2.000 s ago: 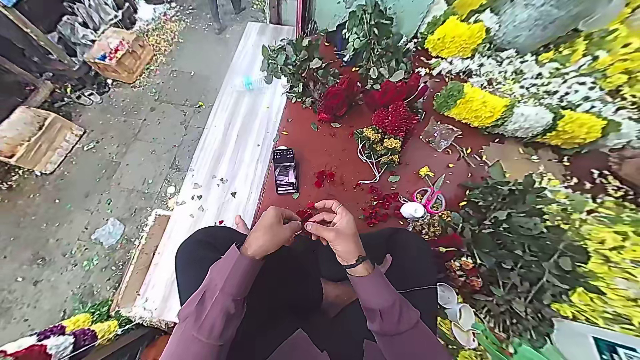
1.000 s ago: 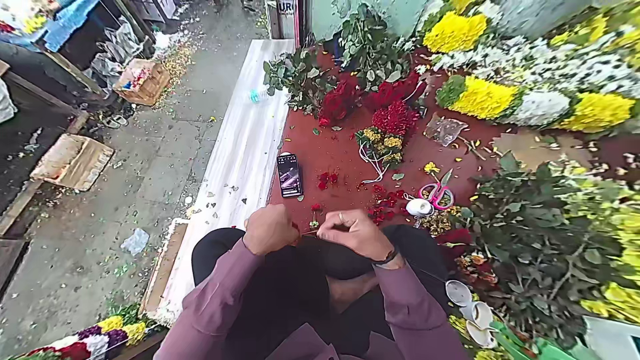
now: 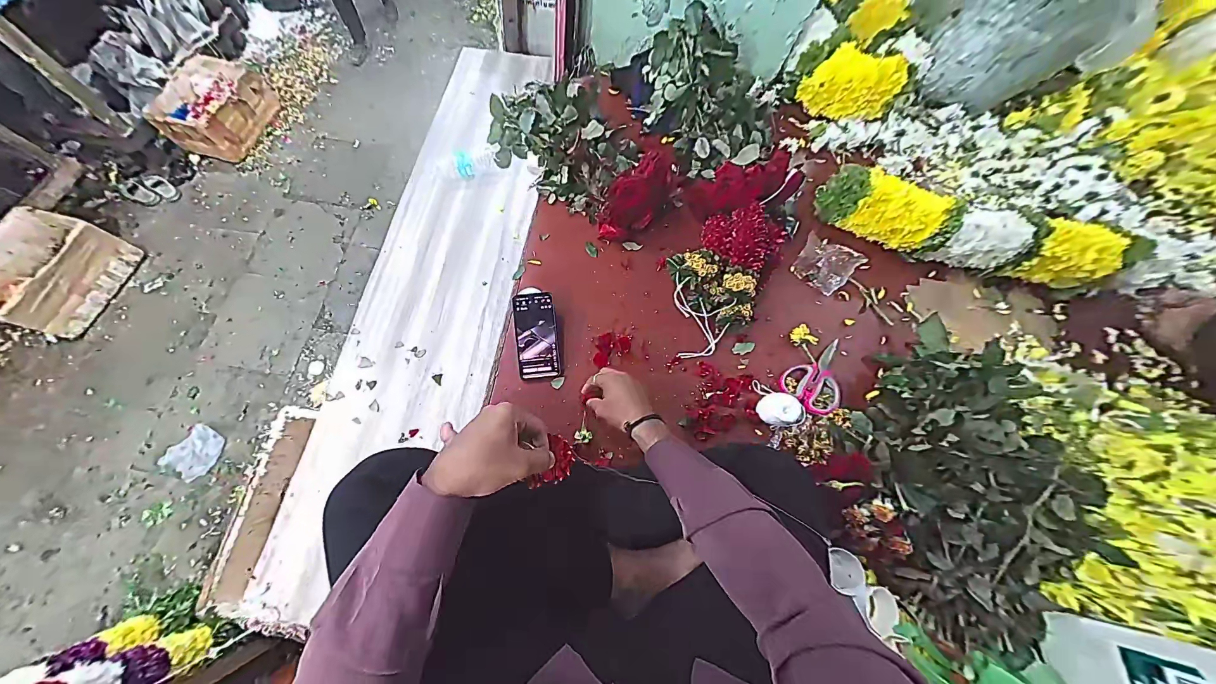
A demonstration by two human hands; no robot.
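Observation:
My left hand (image 3: 496, 450) is closed on a cluster of red petals or blossoms (image 3: 554, 463) above my lap. To its right, my right hand (image 3: 617, 399) reaches over the red surface, fingertips at some red petals (image 3: 611, 348); whether it grips one is unclear. Just below those fingers is a small green-and-white bud (image 3: 582, 435). A thin thread runs from near the red cluster under my right forearm. A smartphone (image 3: 538, 335) lies beyond my hands. To the right are a ball of white thread (image 3: 779, 408), pink-handled scissors (image 3: 813, 386) and more loose red petals (image 3: 722, 394).
Red roses (image 3: 641, 195) with leafy stems and a bunch of small yellow flowers (image 3: 714, 285) lie ahead. Yellow-and-white garlands (image 3: 988, 237) and leafy stems (image 3: 969, 494) fill the right. A white board (image 3: 408, 256) edges the platform at left; cardboard boxes (image 3: 214, 109) stand on the ground.
My right hand has moved forward, away from my lap, and my hands are farther apart. The red cluster at my left hand now shows plainly.

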